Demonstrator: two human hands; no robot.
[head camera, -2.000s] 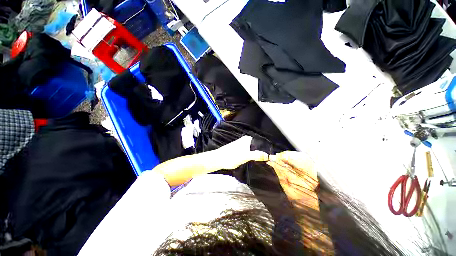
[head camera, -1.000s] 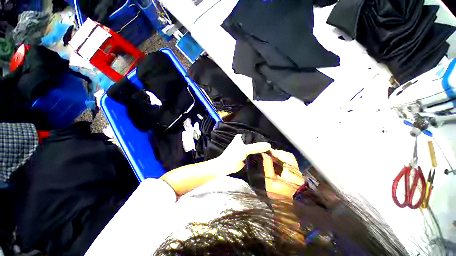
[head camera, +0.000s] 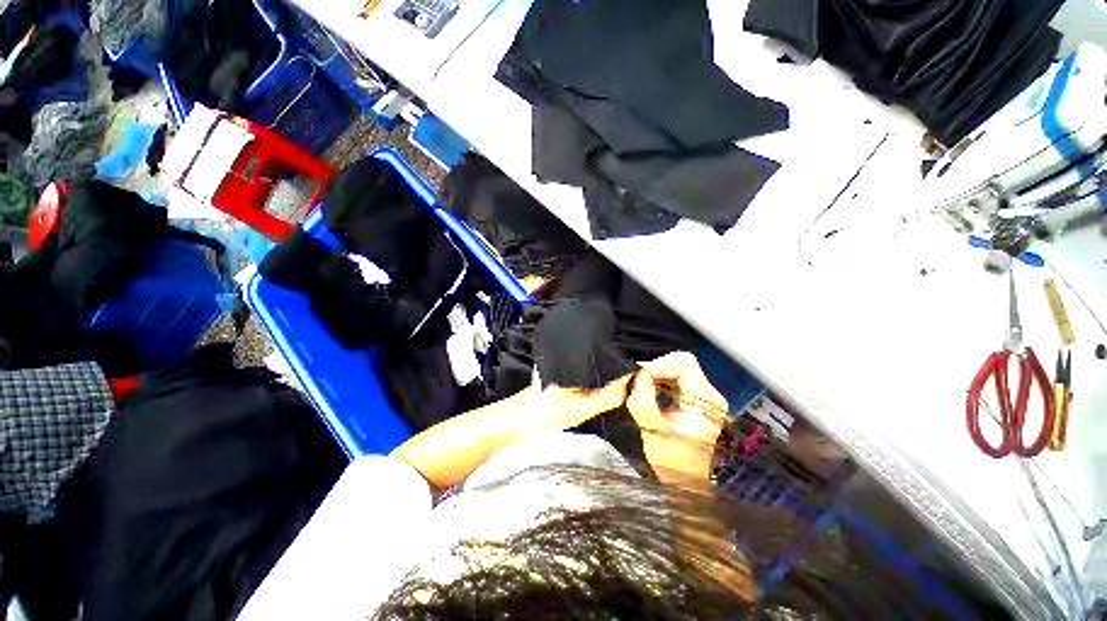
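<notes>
A small black cloth piece (head camera: 575, 343) is in my hands over my lap, beside the table edge. It covers most of my left hand (head camera: 591, 398), whose fingers are hidden under or behind it. My right hand (head camera: 682, 410) is closed with its fingertips at the cloth's right edge, touching or almost touching my left hand. Hair in front of the camera hides part of my right forearm. A dark pleated bundle (head camera: 643, 318) lies between the crate and the table edge.
A blue crate (head camera: 318, 379) with black pieces stands left of my hands. On the white table (head camera: 777, 291) lie black panels (head camera: 643, 85), a fanned black stack (head camera: 935, 49), red-handled scissors (head camera: 1010, 400) and yellow snips (head camera: 1061, 400) near a sewing machine (head camera: 1032, 127). A red stool (head camera: 261, 182) stands behind.
The black piece now stands up over my left hand, where earlier it hung below the fingers. My right hand has drawn closed. The view has shifted, with the table panels higher in the picture.
</notes>
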